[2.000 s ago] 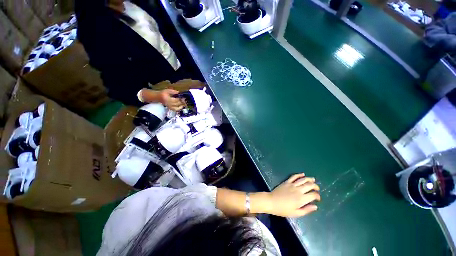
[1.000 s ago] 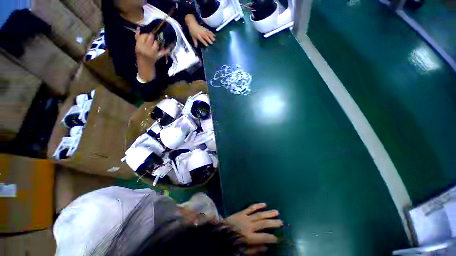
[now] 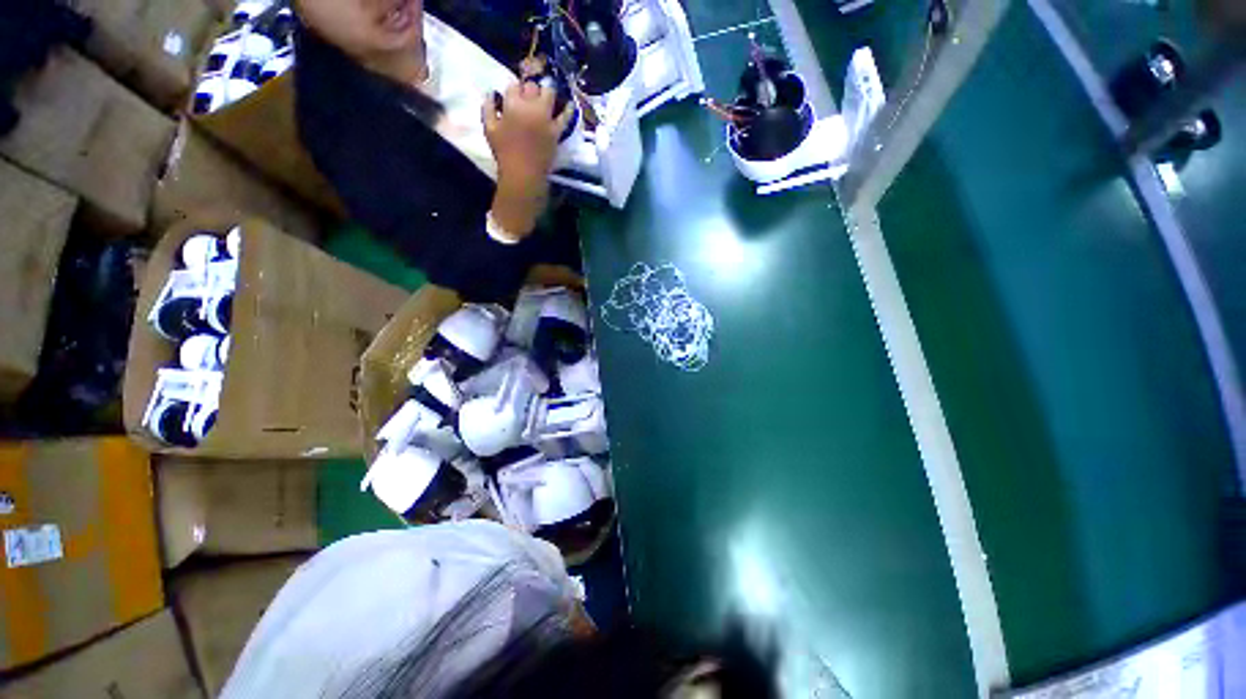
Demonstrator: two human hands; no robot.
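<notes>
Neither of my hands can be made out; a light sleeve or shoulder (image 3: 396,601) and dark hair cover the bottom edge, with a blurred pale patch too unclear to name. A tangled heap of thin whitish rings (image 3: 670,317) lies on the green bench top (image 3: 765,451). Left of the bench edge, an open brown carton (image 3: 396,341) is full of white-and-black camera housings (image 3: 492,423). An open camera housing (image 3: 772,144) with a white bracket and red wires stands at the bench's far end.
Another person in dark clothing (image 3: 396,178) has a hand (image 3: 526,137) at more wired housings at the top. A second carton (image 3: 294,362) holds cameras; closed cartons (image 3: 75,546) are stacked left. A pale divider (image 3: 922,410) runs along the bench, with a post at its far end.
My left hand, flat on the bench before, has left the picture. The view has shifted, showing more of the far end. The other person's hand has moved from the chest to the wired housings.
</notes>
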